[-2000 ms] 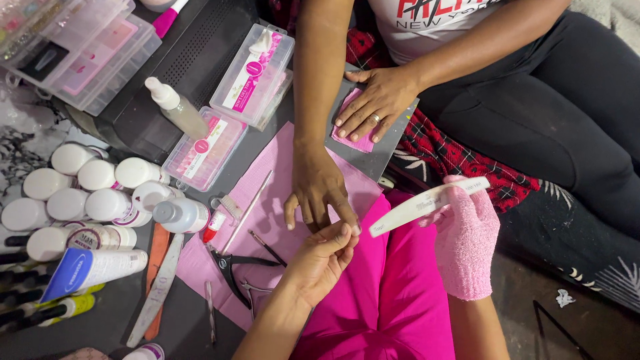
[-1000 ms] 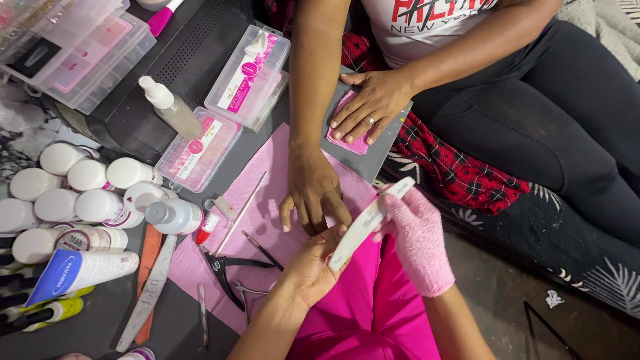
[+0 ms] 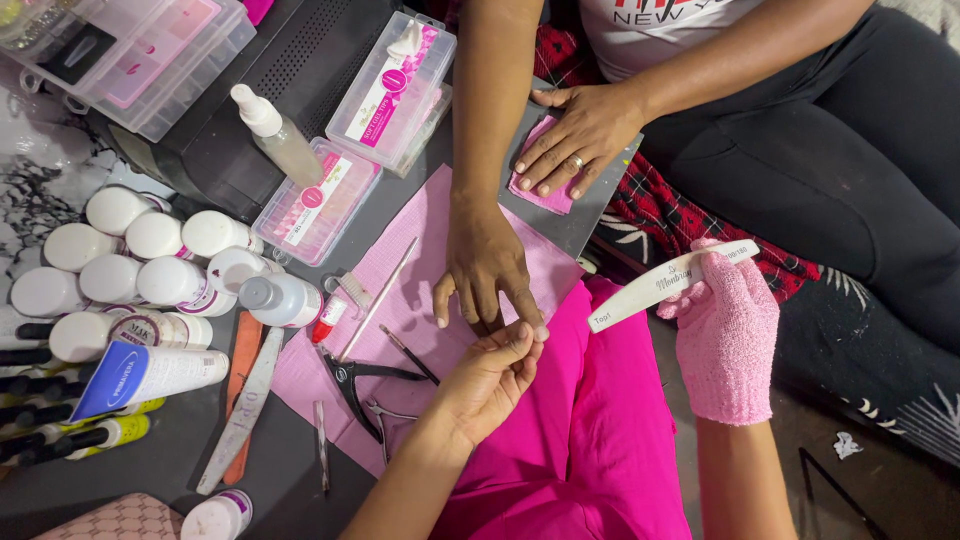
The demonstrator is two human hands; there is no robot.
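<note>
My left hand point(image 3: 495, 375), bare, pinches a fingertip of the other person's hand point(image 3: 484, 262) between thumb and fingers. That hand lies palm down over a pink paper towel point(image 3: 416, 225). In a pink textured glove, my right hand point(image 3: 724, 330) holds a white curved nail file point(image 3: 667, 283) out to the right, apart from the fingers. The person's other hand point(image 3: 581, 142), with a ring, rests on a folded pink cloth point(image 3: 551, 196). Near my left hand lie black-handled nippers point(image 3: 349, 382), metal cuticle nippers point(image 3: 381, 420) and a thin dark-handled tool point(image 3: 409, 354).
White-lidded jars point(image 3: 109, 277), a squeeze tube point(image 3: 161, 379) and nail files point(image 3: 241, 412) crowd the left. Behind them stand a pump bottle point(image 3: 277, 139) and plastic boxes of nail tips point(image 3: 394, 90). A small nail brush point(image 3: 352, 291) and a red-capped bottle point(image 3: 328, 319) lie on the towel's edge.
One second ago the file was close to the held finger; my gloved hand has moved it away to the right. My left hand keeps its pinch near the person's fingertip.
</note>
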